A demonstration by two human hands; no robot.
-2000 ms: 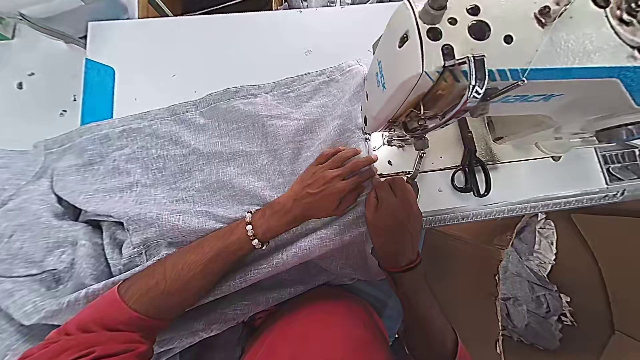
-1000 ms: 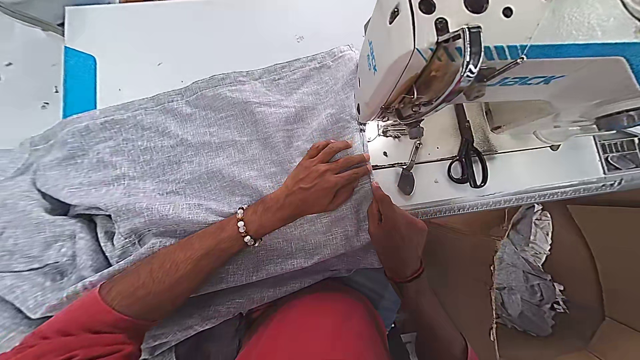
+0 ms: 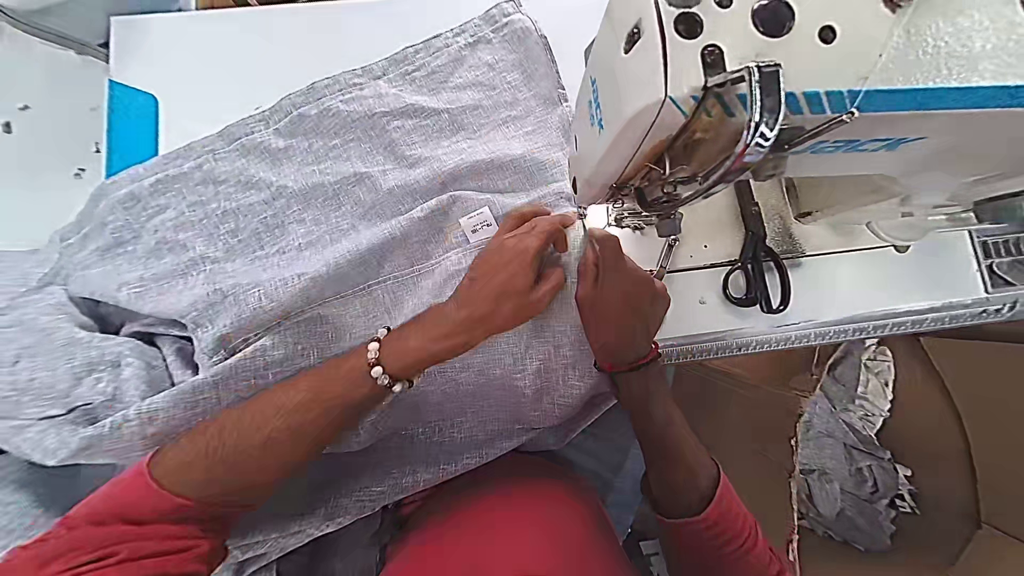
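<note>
Grey woven fabric [image 3: 384, 184] lies across the sewing machine table, its right edge at the presser foot [image 3: 632, 218] of a white industrial sewing machine [image 3: 848, 120]. My left hand [image 3: 516, 268] rests on the fabric just left of the needle area, fingertips near the edge, beside a small white label [image 3: 478, 224] bearing writing. My right hand [image 3: 620, 300] pinches the fabric edge between thumb and fingers, close in front of the foot. The two hands nearly meet at the fingertips. The needle tip is hard to make out.
Black-handled scissors [image 3: 756, 272] lie on the machine bed right of my right hand. A measuring tape strip [image 3: 744, 346] runs along the table's front edge. Below it, an open cardboard box [image 3: 936, 448] holds grey fabric scraps [image 3: 852, 456]. The machine head overhangs the work.
The fabric has shifted, and a white label now shows beside my left hand. My right hand has moved up to the edge near the foot and curled its fingers.
</note>
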